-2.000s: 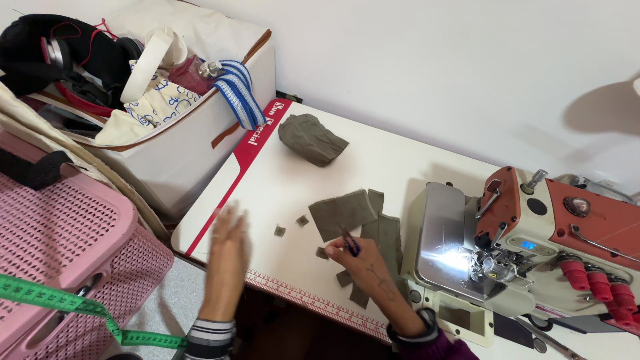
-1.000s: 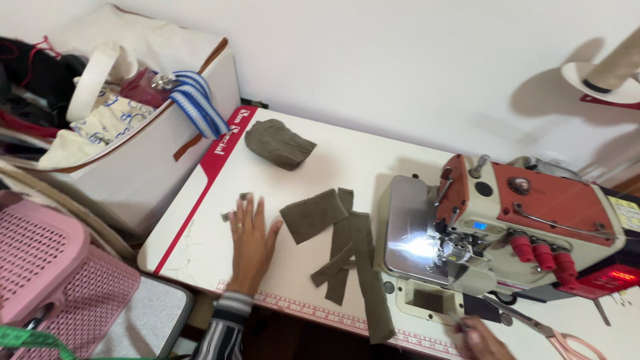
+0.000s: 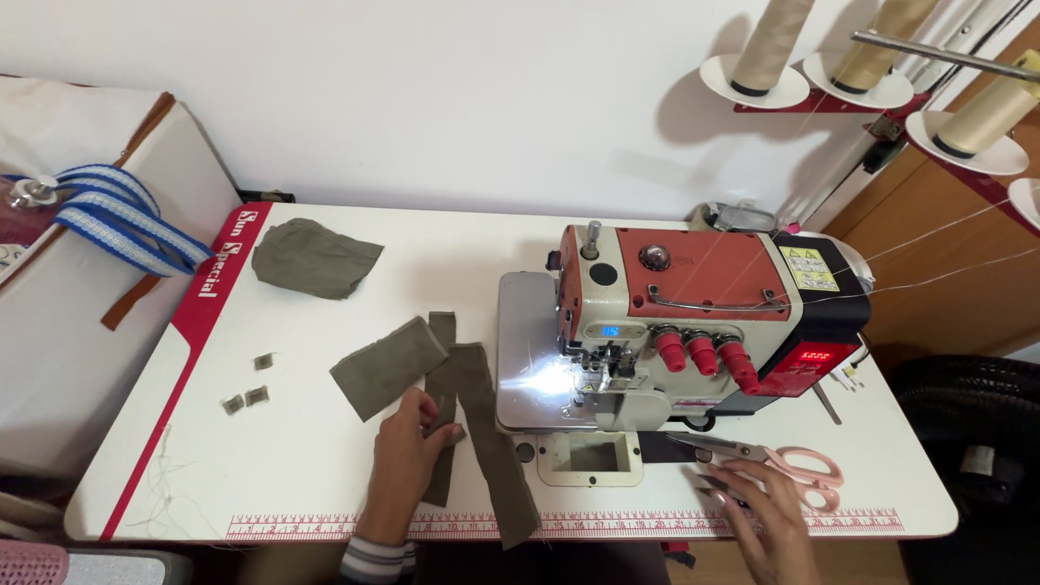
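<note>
My left hand (image 3: 410,463) pinches a small strip of olive fabric (image 3: 443,414) over longer olive strips lying left of the overlock sewing machine (image 3: 674,301). A rectangular olive piece (image 3: 390,366) lies just above that hand, its right end over a strip. Another long strip (image 3: 496,447) lies between the hand and the machine's metal plate. My right hand (image 3: 760,512) is at the front right beside pink-handled scissors (image 3: 800,471), its fingers over a small dark pointed tool, possibly thread snips; whether it grips the tool is unclear.
Folded olive fabric (image 3: 313,256) lies at the back left, with several small squares (image 3: 257,395) nearer the front. A printed ruler (image 3: 650,524) runs along the table's front edge. Thread cones (image 3: 772,45) stand at upper right. A white fabric bin (image 3: 97,325) borders the left side.
My left hand has moved from beside the small squares to the olive strips. My right hand is now beside the scissors. The view has shifted right.
</note>
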